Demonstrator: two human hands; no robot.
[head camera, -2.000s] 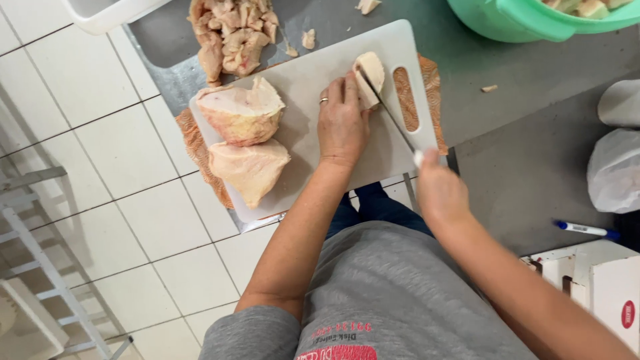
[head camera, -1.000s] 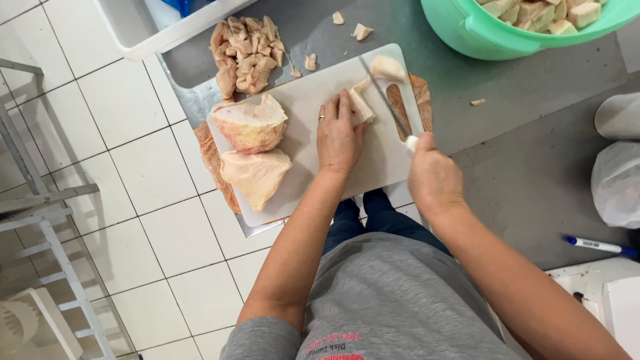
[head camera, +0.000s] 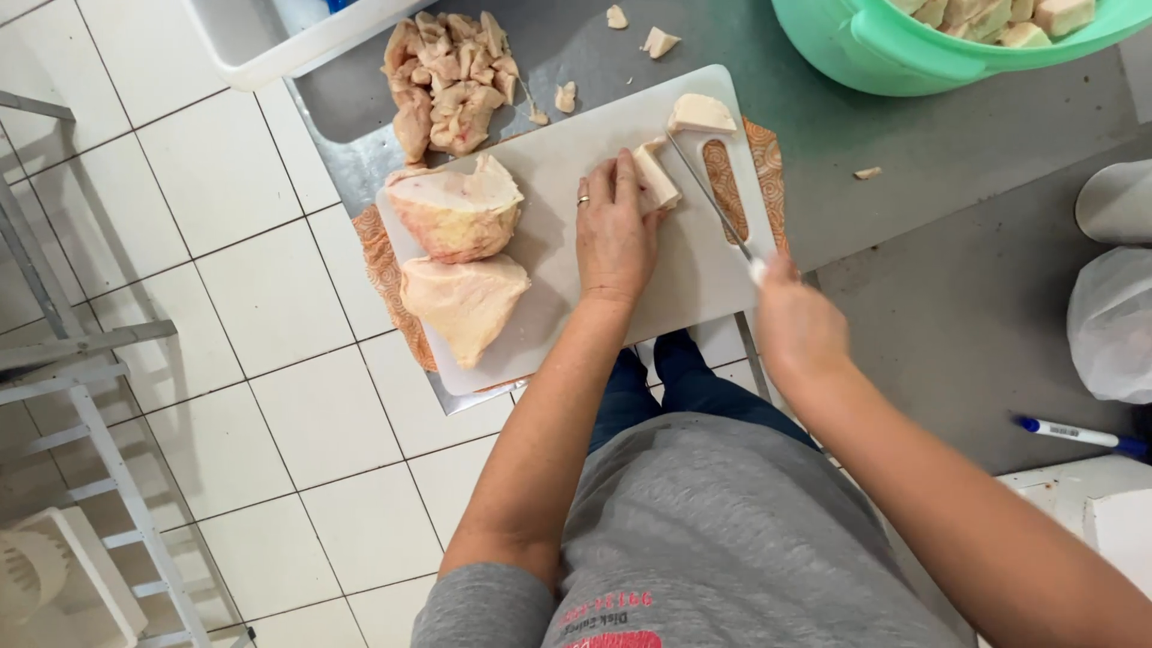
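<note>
My left hand (head camera: 617, 229), with a ring on one finger, presses on a pale piece of raw meat (head camera: 656, 177) on the white cutting board (head camera: 576, 297). My right hand (head camera: 799, 324) grips the white handle of a kitchen knife (head camera: 711, 200), whose blade points up and left, just right of that piece. A cut-off piece (head camera: 702, 113) lies above the board's handle slot. Two large chunks that look like raw chicken breast (head camera: 459, 209) rest at the board's left end. Beyond the board's top left edge is a pile of trimmings (head camera: 453, 76). An orange patterned cloth (head camera: 765, 171) lies under the board.
A green plastic bowl (head camera: 900, 58) of cubed meat stands at the upper right. A white tub (head camera: 297, 49) is at the upper left. Small scraps lie on the metal table (head camera: 900, 202). A marker (head camera: 1075, 434) and a plastic bag (head camera: 1113, 324) are at the right.
Two seconds ago the blade was against the meat by my left hand; now it is to the right, and a separate piece lies near the slot. The view has shifted.
</note>
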